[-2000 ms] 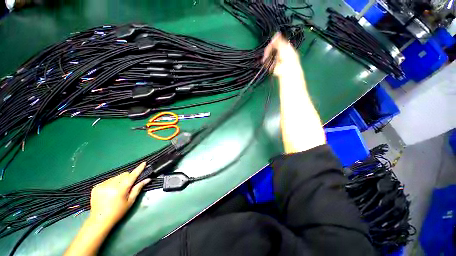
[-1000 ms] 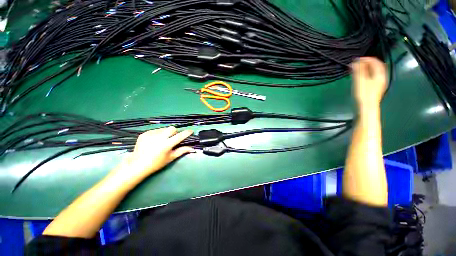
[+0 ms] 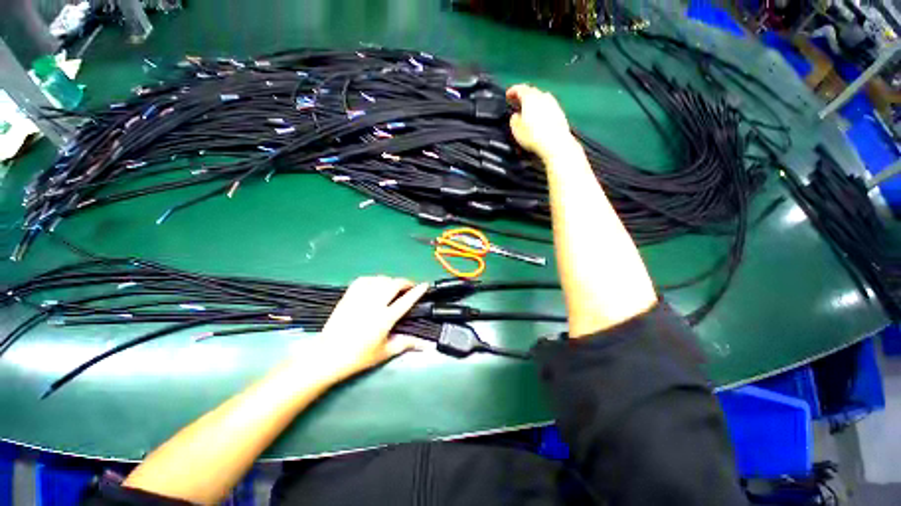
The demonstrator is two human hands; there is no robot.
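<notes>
The near bundle of black cable assemblies point(image 3: 247, 296) lies across the front of the bench. Several moulded splitter blocks point(image 3: 457, 339) line up at its right part. My left hand point(image 3: 368, 321) lies over the bundle just left of the blocks, fingers around the cables. My right hand point(image 3: 538, 121) is at the large harness pile point(image 3: 395, 133), its fingers closed on a cable beside a block point(image 3: 487, 105); the fingertips are partly hidden. Scissors with orange handles point(image 3: 461, 252) lie between pile and bundle, a slim silvery part point(image 3: 519, 256) beside them.
The pile's cables curve round at the right. More black cables point(image 3: 845, 232) lie at the bench's right end. Blue bins point(image 3: 766, 430) stand below the green bench's curved front edge point(image 3: 800, 364). A metal post and small items are at the far left.
My right hand has left the near bundle's trunk cables and moved up and left to the pile's blocks. My left hand stays on the near bundle. The camera view has shifted.
</notes>
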